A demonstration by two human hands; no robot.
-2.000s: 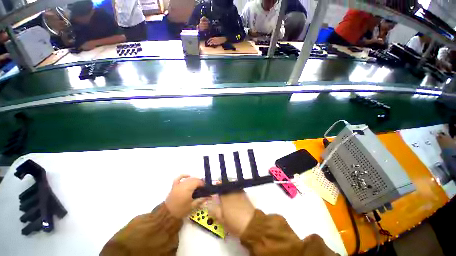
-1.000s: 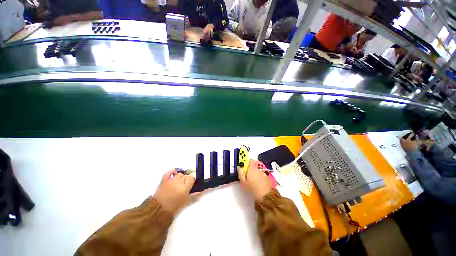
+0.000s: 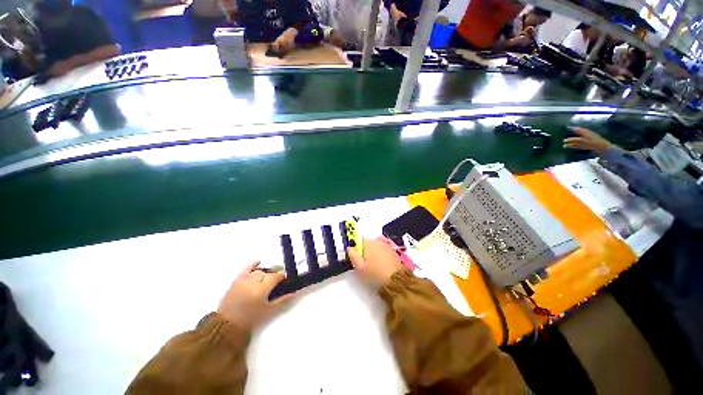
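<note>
A black charging dock (image 3: pixel 316 276) with four upright prongs is held over the white bench. My left hand (image 3: pixel 250 295) grips its left end. My right hand (image 3: pixel 375 262) is at its right end, with its fingers on a yellow controller (image 3: pixel 354 238) that stands upright along the rightmost prong. Part of the controller is hidden by my fingers. A pink-red controller (image 3: pixel 400 253) lies just right of my right hand, partly covered.
A phone (image 3: pixel 410 224), a perforated card (image 3: pixel 451 255) and a grey metal box (image 3: pixel 515 231) are at the right, the box on an orange mat (image 3: pixel 590 266). Another dock (image 3: pixel 17 339) lies at the left edge. The green conveyor (image 3: pixel 231 181) carries a dock (image 3: pixel 524 133); another person's hand (image 3: pixel 587 140) reaches over it.
Since two seconds ago, the yellow controller has gone from below the dock to its rightmost prong. In the last second the view has shifted, and another person's hand has reached over the belt.
</note>
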